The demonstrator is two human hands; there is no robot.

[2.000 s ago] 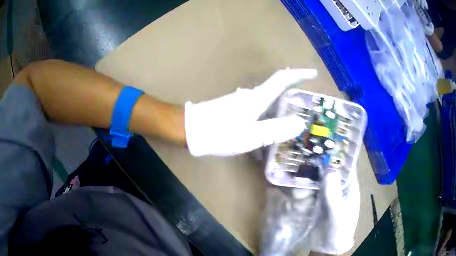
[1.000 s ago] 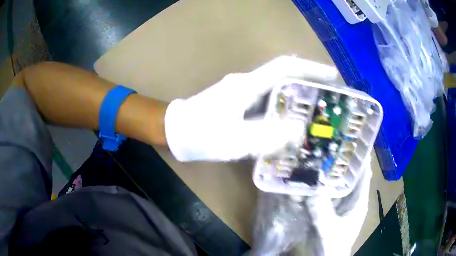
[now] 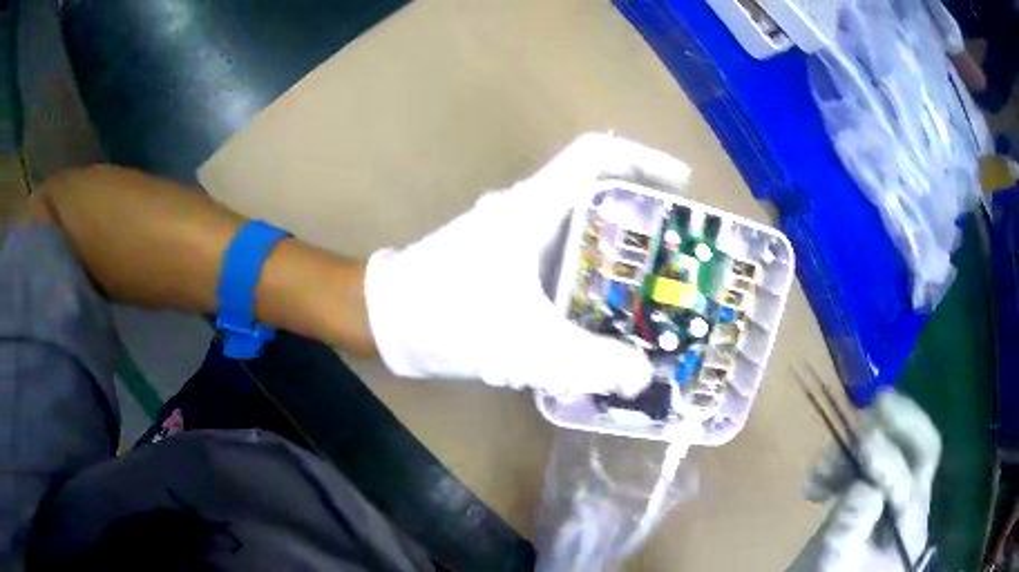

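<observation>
The open white power strip housing (image 3: 755, 341) shows its inside, with a green circuit board (image 3: 702, 259), a yellow transformer (image 3: 675, 292) and a black block near its lower edge. My left hand (image 3: 503, 291), white-gloved, grips the housing's left side, with the thumb over its lower left inside. My right hand (image 3: 883, 480), gloved and slightly blurred, is at the lower right, apart from the housing, and holds dark tweezers (image 3: 840, 429) with tips pointing up and left. A white cord (image 3: 666, 480) leaves the housing's lower edge beside a clear plastic bag (image 3: 587, 503).
The housing is over a tan board (image 3: 447, 112) with a curved edge. A blue corrugated stack (image 3: 805, 212) at the right bears white housings (image 3: 751, 25) and plastic bags (image 3: 894, 145). Part of another person's hand shows at the upper right edge. A dark green surface runs along the left.
My right hand has let go of the housing's lower side, moved right and taken hold of the tweezers. My left hand and the housing have shifted slightly left, and the left thumb is lower.
</observation>
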